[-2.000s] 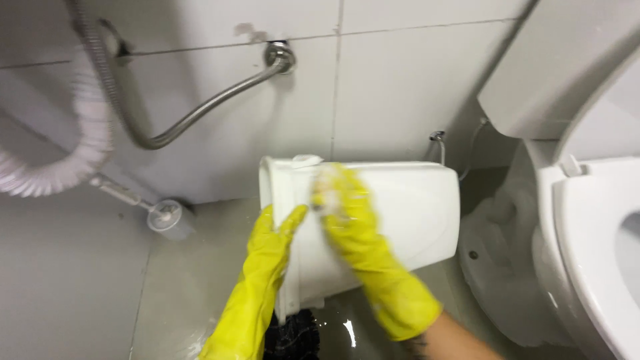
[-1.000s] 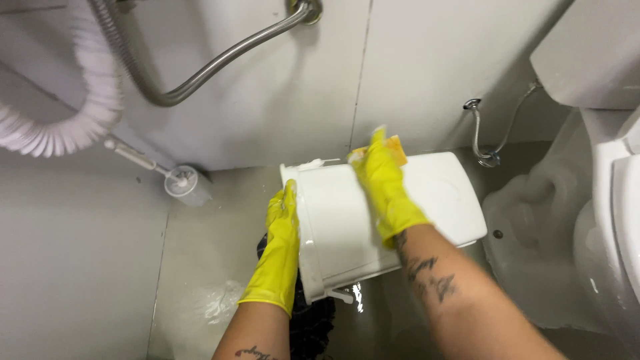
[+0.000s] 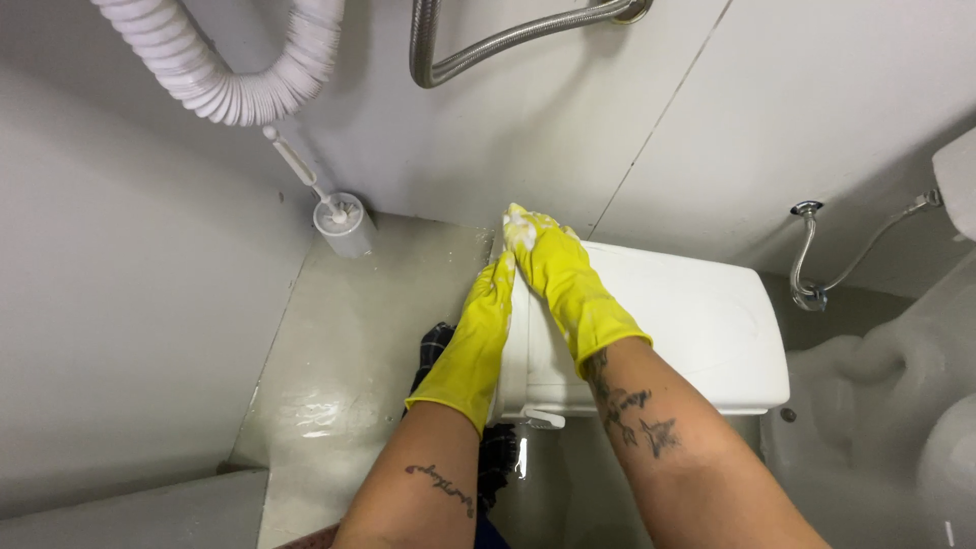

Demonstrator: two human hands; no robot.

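Observation:
A white plastic bin lies on its side above the wet floor, its rim end toward the left and a small white tab on its lower edge. My left hand, in a yellow rubber glove, rests along the rim with its fingers pointing up. Across the rim's far corner lies my right hand, gloved the same way, with white suds over its fingers. Whether a sponge is under the right hand cannot be seen. Both sets of fingertips are close together, and the bin's opening is hidden from view.
A toilet brush in its holder stands by the wall at left. Above hang a white corrugated hose and a braided metal hose. The toilet base is at right, near a thin supply hose. The floor is wet.
My right hand has moved left from the bin's side to its rim corner. The yellow-orange sponge seen by it one second ago no longer shows. The view has shifted.

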